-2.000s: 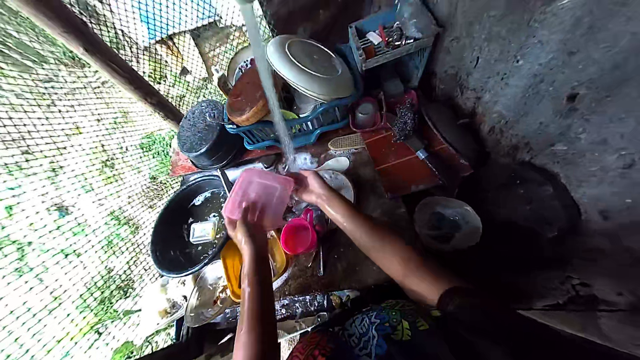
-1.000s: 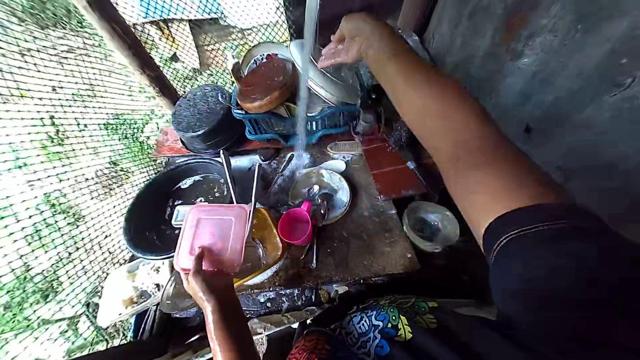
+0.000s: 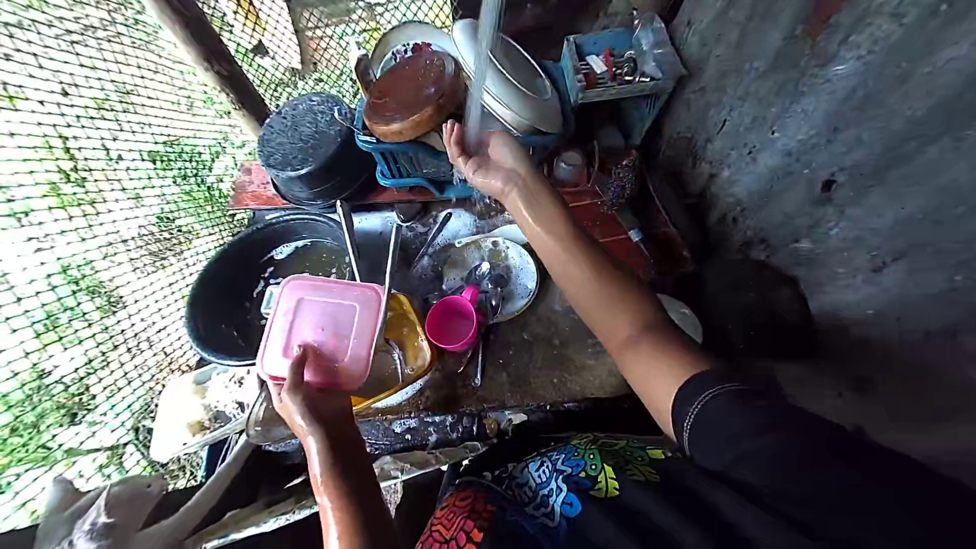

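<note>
My left hand (image 3: pixel 309 393) grips a pink plastic container with a lid (image 3: pixel 320 328), thumb on top, above the edge of a black basin of soapy water (image 3: pixel 217 305). My right hand (image 3: pixel 488 162) is palm up with nothing in it, under a falling stream of water (image 3: pixel 485 61), in front of a blue dish rack (image 3: pixel 412 168). Between the hands stand a pink mug (image 3: pixel 452 323), a soapy plate with spoons (image 3: pixel 518 274) and a yellow basin (image 3: pixel 415 343) holding murky water.
A black pot (image 3: pixel 309 149) stands upside down left of the rack. Plates and a brown round lid or pan (image 3: pixel 415 95) fill the rack. At the back right is a blue caddy (image 3: pixel 610 91) of small items. Wire netting (image 3: pixel 99 229) borders the left; a pale cat (image 3: pixel 107 518) is at lower left.
My right hand was on the pink container, then let go and reached up near the rack; now it is lower, in the water stream. My left hand has kept the container and moved left.
</note>
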